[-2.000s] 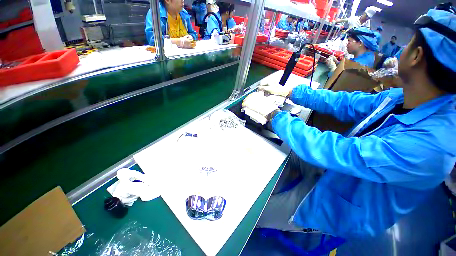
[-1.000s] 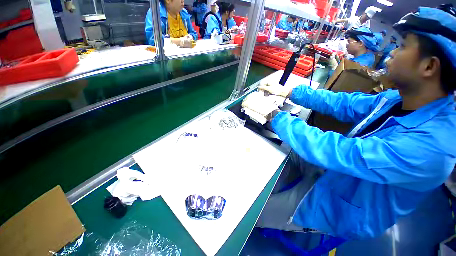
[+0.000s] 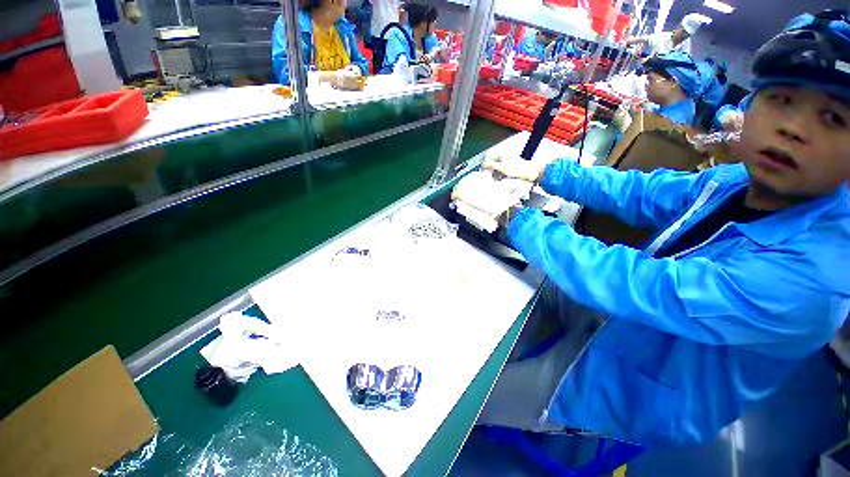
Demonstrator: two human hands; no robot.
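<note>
A mirror-silver chrome part [image 3: 383, 387] with two rounded lobes lies on the near end of the white sheet [image 3: 438, 303]. A small cluster of fine dark bits [image 3: 390, 317] lies on the sheet beyond it. A thin dark curved piece [image 3: 353, 252] lies farther back near the sheet's left edge. Neither my left hand nor my right hand is in the picture.
A crumpled white cloth [image 3: 244, 343], a small black object [image 3: 215, 384], clear plastic film [image 3: 256, 452] and a cardboard sheet [image 3: 79, 419] lie at left. At right a person in blue [image 3: 652, 298] holds gloved hands at a fixture. Red trays [image 3: 79, 121] stand across the green conveyor [image 3: 242, 210].
The person on the right has turned their head from the line towards me. Their hands stay at the fixture. The chrome part has not moved.
</note>
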